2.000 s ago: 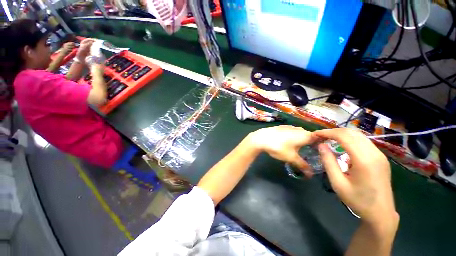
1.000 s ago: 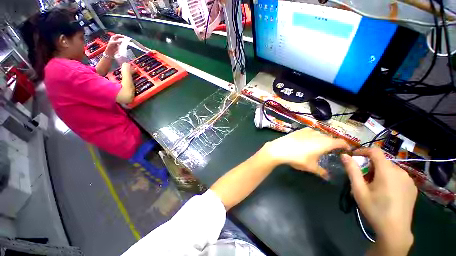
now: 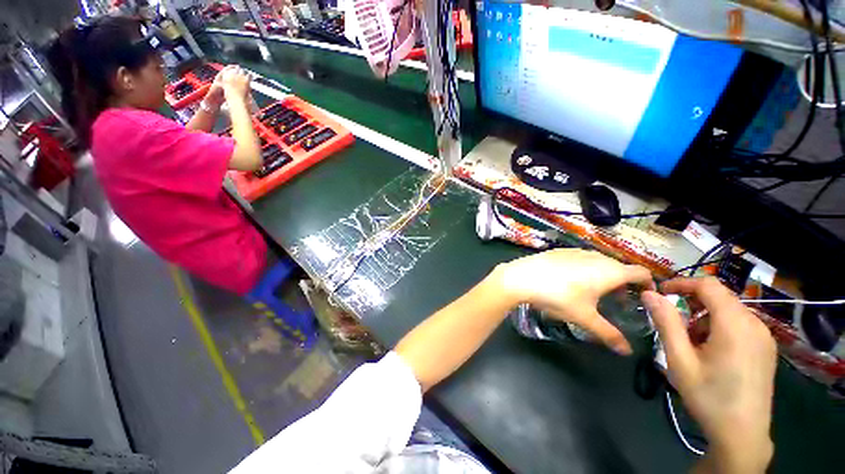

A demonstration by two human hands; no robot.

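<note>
A clear plastic bottle [image 3: 558,326] lies tilted over the dark green mat, partly hidden by my hands. My left hand [image 3: 567,289] is curled around it, thumb on the near side and fingers on the far side. My right hand [image 3: 721,356] is at the bottle's right end, thumb and index fingertips close together near my left fingertips. Whether they pinch a small piece cannot be told. A bit of green and white shows behind the right fingers. A white cable [image 3: 678,428] loops on the mat below my right hand.
A white-and-orange taped piece [image 3: 508,228] lies beyond my left hand. Clear tape over thin wires [image 3: 375,243] covers the mat at left. A monitor [image 3: 602,79], a mouse [image 3: 599,204] and tangled cables line the back. A person in pink [image 3: 171,190] works at a red-orange tray [image 3: 324,155].
The camera view has shifted, moving the bench scene right in the picture. My hands stay at the bottle, whose left end now shows more than a second ago. The neighbour's hands have moved slightly.
</note>
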